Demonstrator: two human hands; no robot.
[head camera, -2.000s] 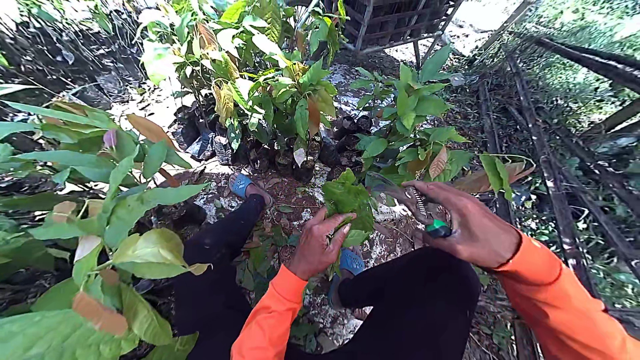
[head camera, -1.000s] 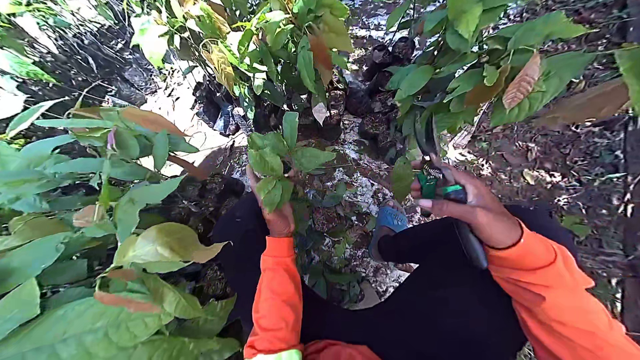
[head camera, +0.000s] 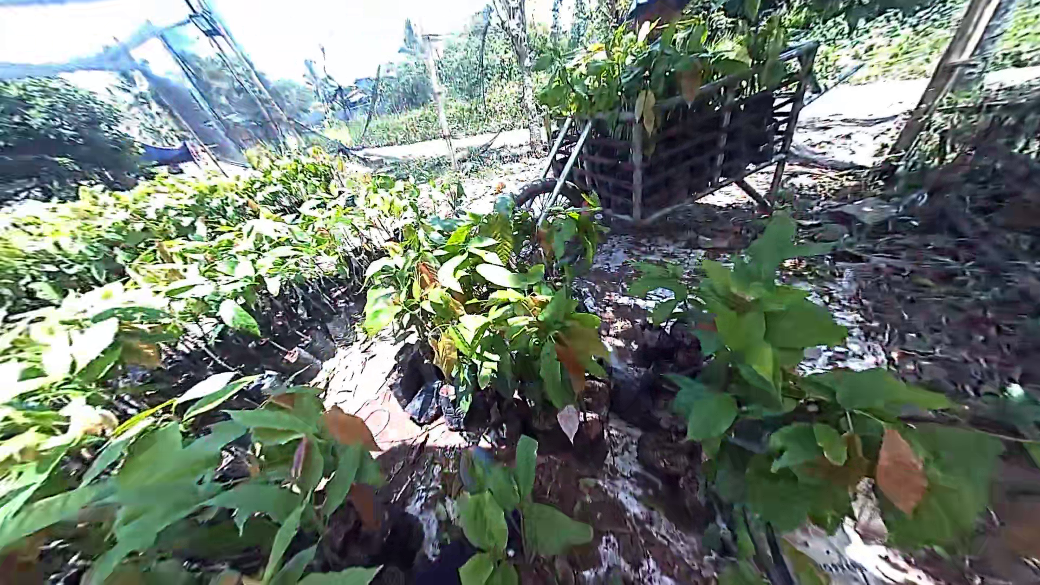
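Neither my left hand nor my right hand shows in the head view now. A small leafy seedling (head camera: 520, 520) rises at the bottom centre, and whatever supports it is hidden below the edge. Beyond it, a cluster of potted seedlings (head camera: 487, 325) stands on the ground, with dark plastic grow bags (head camera: 439, 404) at its base. To the right is another leafy plant (head camera: 764, 333), with a brown leaf (head camera: 900, 471) low among its green ones.
A slatted wooden cart (head camera: 682, 154) loaded with plants stands at the back, a spoked wheel (head camera: 552, 199) at its left. Dense rows of seedlings (head camera: 203, 236) fill the left side. Large foliage (head camera: 195, 479) is close at lower left. A leaning post (head camera: 946, 77) stands at upper right.
The view has tilted up sharply, so both hands, the orange sleeves and the green-marked pruning shears seen earlier in the right hand are out of frame.
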